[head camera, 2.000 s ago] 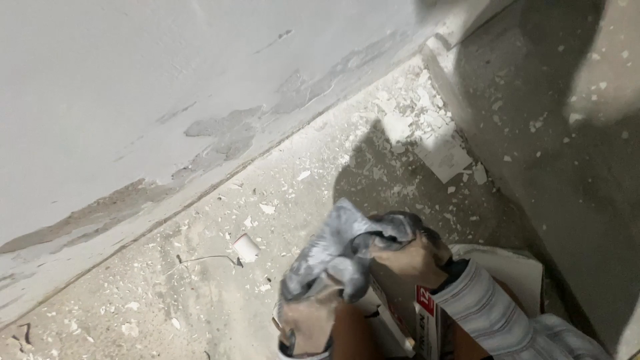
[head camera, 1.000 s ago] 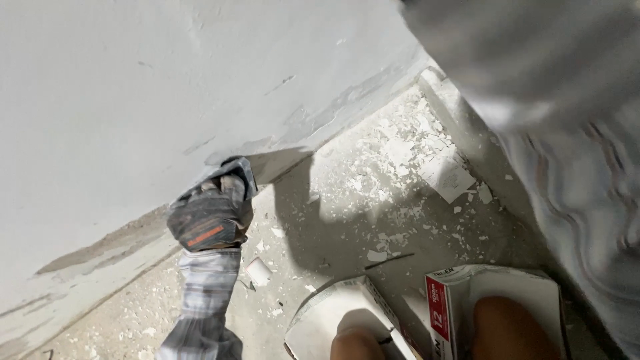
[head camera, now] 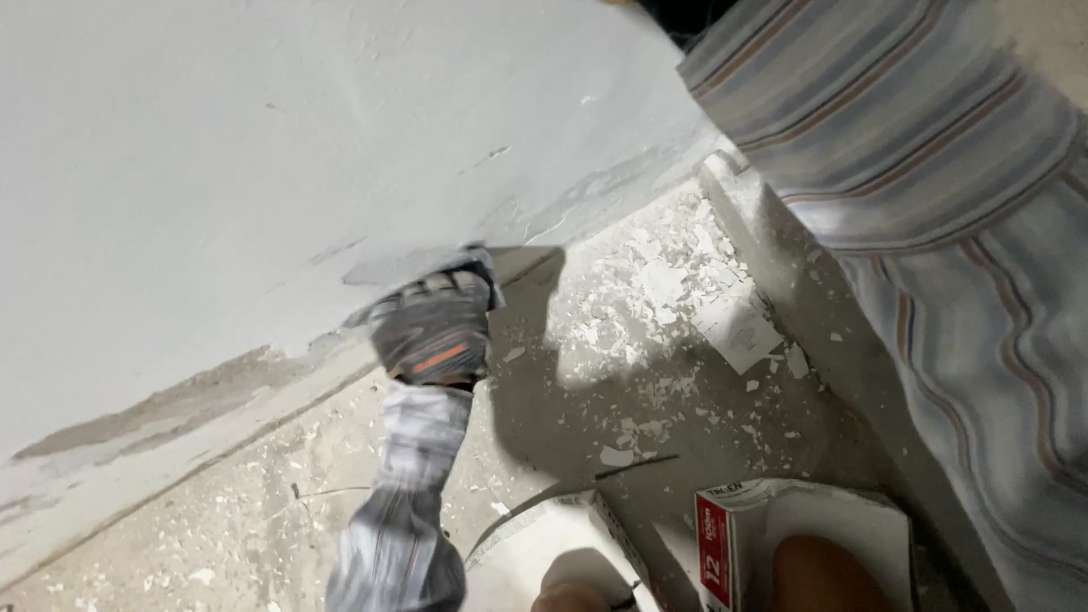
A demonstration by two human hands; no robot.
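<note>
My left hand [head camera: 433, 327], in a dark work glove with an orange stripe, is against the bottom of a white wall [head camera: 212, 170]. Its fingers are closed around a small grey item [head camera: 489, 272], mostly hidden by the glove; its kind is unclear. Around the hand, the wall's coating is worn off in grey-brown patches [head camera: 178, 395] along the floor joint. My right hand is out of view. A large striped sleeve [head camera: 867, 127], close to the camera, fills the upper right.
Paint flakes [head camera: 663, 280] and a white scrap [head camera: 739, 331] litter the concrete floor [head camera: 280, 476]. Two white cartons [head camera: 714, 544] [head camera: 510, 544], one with a red panel, lie at the bottom with bare skin over them. A thin dark strip [head camera: 637, 466] lies behind them. A raised edge [head camera: 739, 195] runs along the right.
Two seconds ago both gloved hands were together over the floor around a grey item. My left hand has since gone to the wall and moved along its base; my right hand has left the view.
</note>
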